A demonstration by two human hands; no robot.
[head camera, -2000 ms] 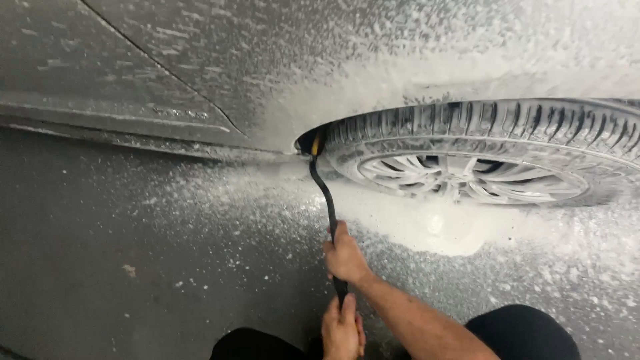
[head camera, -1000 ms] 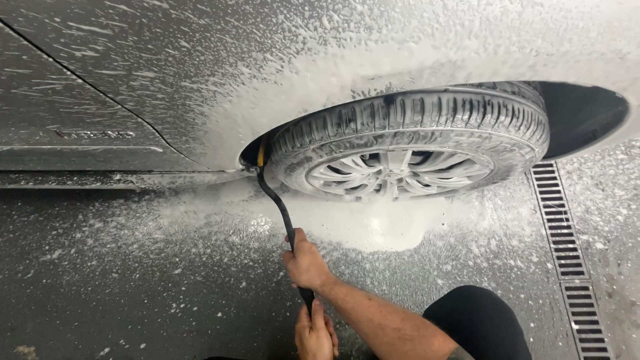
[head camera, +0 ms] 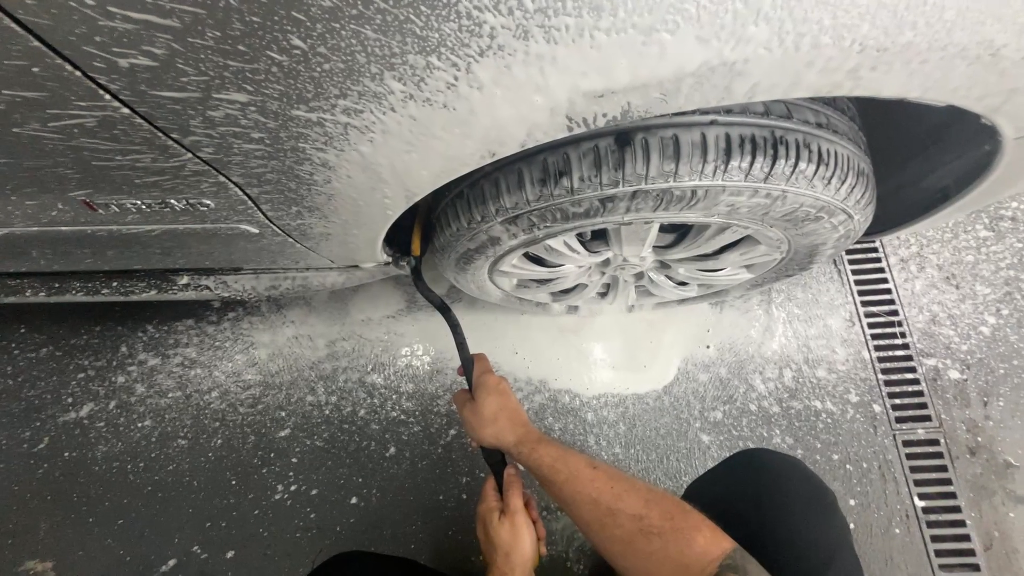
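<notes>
My right hand (head camera: 494,406) grips the middle of a long, curved black brush handle (head camera: 442,308). Below it, my left hand (head camera: 510,524) is closed around the handle's lower end. The yellow part of the brush head (head camera: 417,234) shows in the gap between the wheel arch and the tire's left side; the rest of the head is hidden. Foam coats the tire (head camera: 544,180) and the silver alloy wheel (head camera: 632,268). White foam also covers the car's body panel (head camera: 496,104) around the arch.
A puddle of foam (head camera: 608,352) lies on the wet dark floor under the wheel. A metal drain grate (head camera: 892,344) runs along the right. The car's door (head camera: 120,160) and sill are at the left. My knee (head camera: 772,512) is bent at the lower right.
The view has shifted, bringing the drain grate into sight. Both hands keep their hold on the handle, and the brush head stays at the left side of the wheel arch.
</notes>
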